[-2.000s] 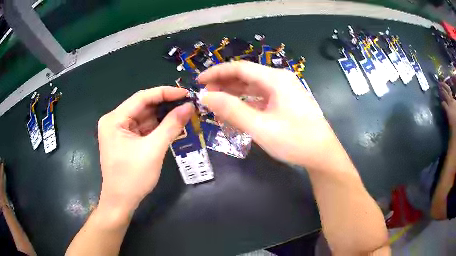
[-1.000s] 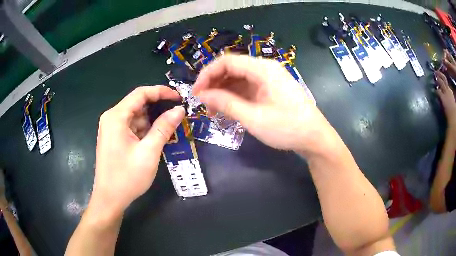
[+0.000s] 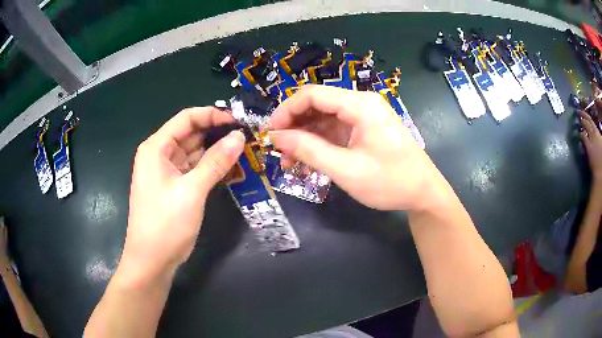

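Observation:
A circuit board (image 3: pixel 254 195) with a blue upper part and silver-white lower part hangs from my fingers, lower end towards me. My left hand (image 3: pixel 178 185) pinches its upper end between thumb and index finger. My right hand (image 3: pixel 350 145) has thumb and index finger close together on the orange flex cable (image 3: pixel 261 140) at that end. The exact contact is small and blurred. Another board with a mottled silver face (image 3: pixel 307 185) lies behind, partly hidden by my right hand. A pile of boards (image 3: pixel 247 71) fans out beyond my hands.
Two spaced boards (image 3: pixel 63 162) lie at the left. A tight fan of boards (image 3: pixel 492 82) lies at the far right. A grey post (image 3: pixel 49 46) and pale rail (image 3: pixel 198 33) edge the dark bench (image 3: pixel 343 264). Other people's arms show at both sides.
The held board's lower end has swung to the right and its face looks shinier. My right fingertips have come down onto the flex cable; a second ago they were slightly higher.

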